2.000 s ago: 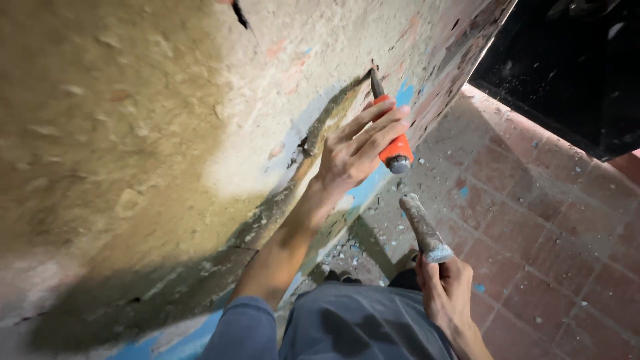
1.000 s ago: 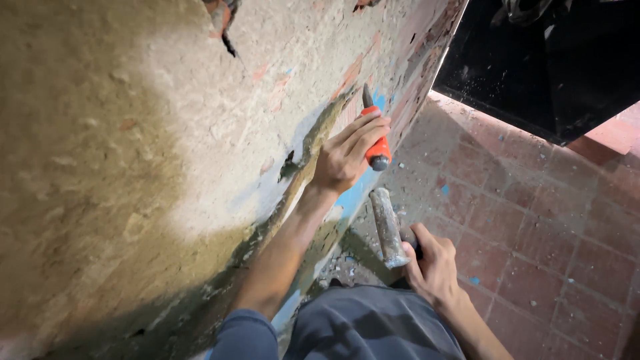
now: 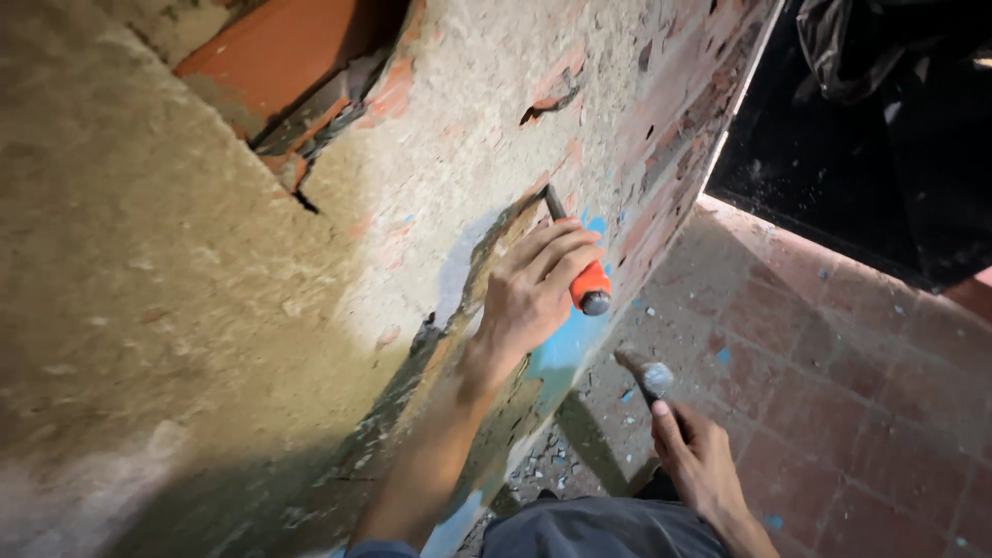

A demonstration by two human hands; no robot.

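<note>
My left hand is closed around the orange grip of a cold chisel. The chisel's dark blade points up and meets the plastered wall at the broken edge of the plaster. Its round steel striking end faces down toward me. Lower right, my right hand holds a hammer by its dark handle, with the worn, whitish head below the chisel and apart from it. Patches of blue paint show on the wall beside and below the chisel.
At upper left a hole in the wall exposes orange hollow brick. Plaster chips and dust lie along the wall's foot on the red tiled floor. A black sheet or panel stands at upper right.
The view has shifted, bringing more of the brick hole into sight. The hammer head has turned in my right hand. My left hand still holds the chisel against the wall.
</note>
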